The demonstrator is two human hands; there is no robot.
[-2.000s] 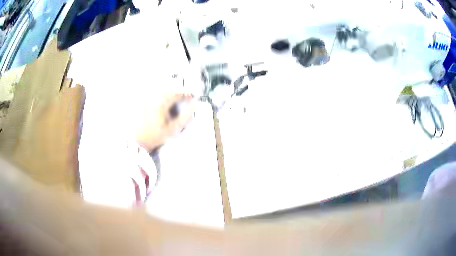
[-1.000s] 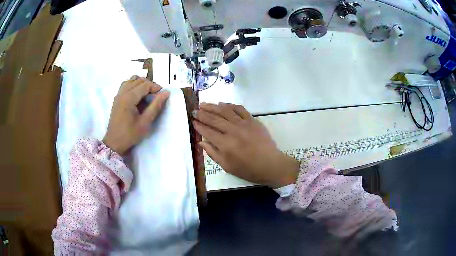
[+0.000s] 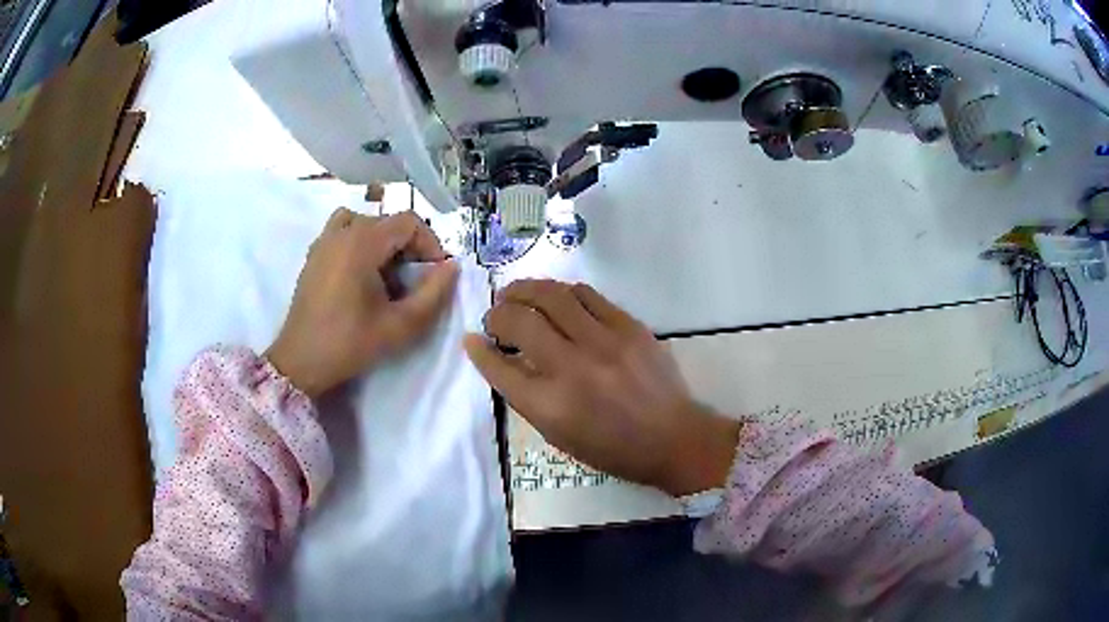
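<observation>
White lining (image 3: 401, 486) lies over the left of the machine bed and hangs past the front edge. My left hand (image 3: 371, 292) is on it, thumb and forefinger pinched on its right edge just below the needle area (image 3: 478, 231). My right hand (image 3: 584, 365) is at the same edge a little nearer me, thumb and curled fingers pinching it. A thin dark line runs down the lining's right edge. The brown panel (image 3: 73, 340) shows at the left, with notched corners. The needle tip itself is too small to make out.
The sewing machine head (image 3: 632, 61) spans the top, with a white ribbed dial (image 3: 521, 207) and a black jointed arm (image 3: 596, 158). A round metal wheel (image 3: 791, 109) sits farther right. A black cable coil (image 3: 1058, 316) lies at the right. Ruler marks (image 3: 936, 407) run along the front table edge.
In the latest second, my left hand has moved right to the lining's edge. My right hand's fingers have curled into a pinch. The brown strip along the edge is now mostly covered by white.
</observation>
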